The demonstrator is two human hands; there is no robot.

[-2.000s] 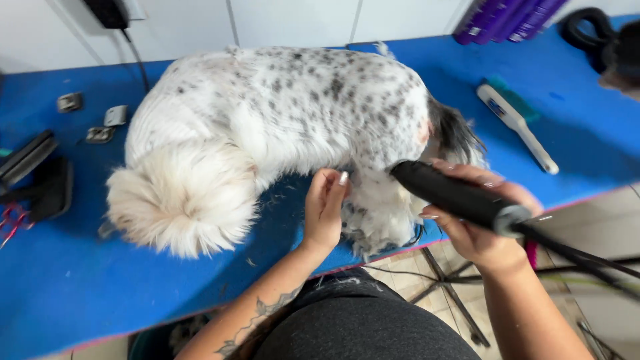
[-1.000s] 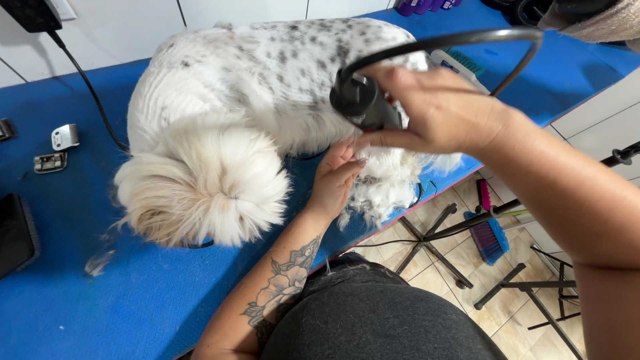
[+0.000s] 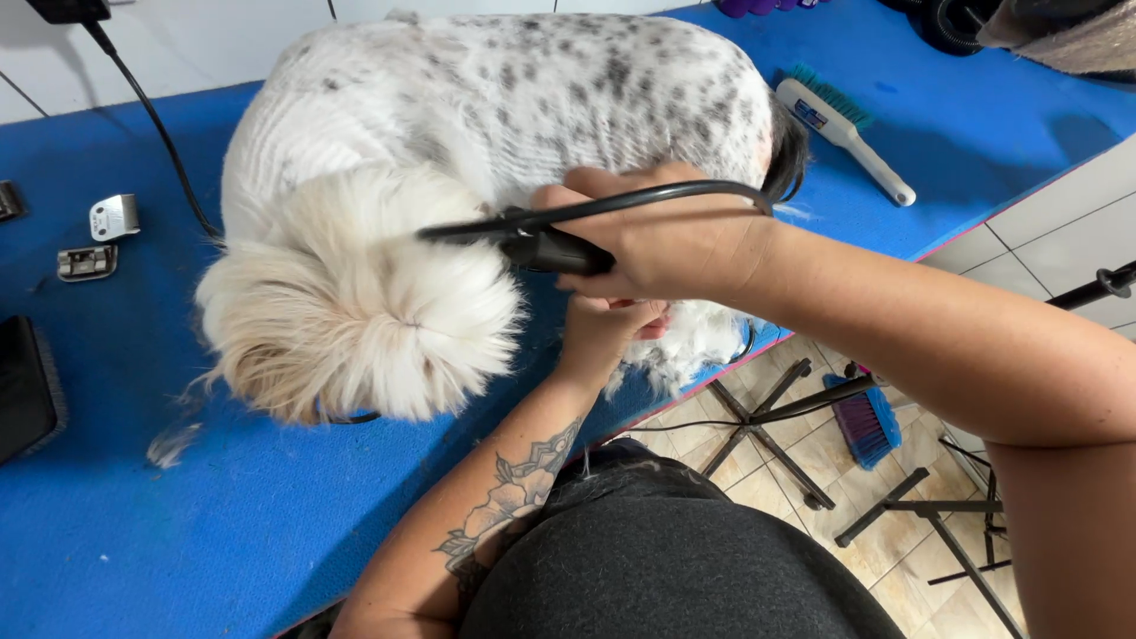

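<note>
A white dog with dark spots (image 3: pixel 532 98) lies curled on a blue table mat (image 3: pixel 222 541), its fluffy head at the left. My right hand (image 3: pixel 657 231) is closed around black electric clippers (image 3: pixel 559 250), above the dog's side and just right of its head; the black cord loops over my wrist. The clipper blade is hidden from view. Below it, my left hand (image 3: pixel 612 328) is at the dog's leg, close to shaggy white fur (image 3: pixel 692 342). My right hand partly covers its fingers, so what they grip cannot be told.
Two clipper blades (image 3: pixel 114 217) (image 3: pixel 87 263) and a black-backed brush (image 3: pixel 27 386) lie at the left. A white-handled brush (image 3: pixel 843 133) rests behind the dog's rear. A power cord (image 3: pixel 155 115) runs down to the mat. Metal stand legs (image 3: pixel 754 417) and a blue broom head (image 3: pixel 865 426) are on the floor.
My right hand has turned over with the clippers and moved left toward the dog's head, its arm now reaching across. My left hand stays by the leg. The view has moved closer.
</note>
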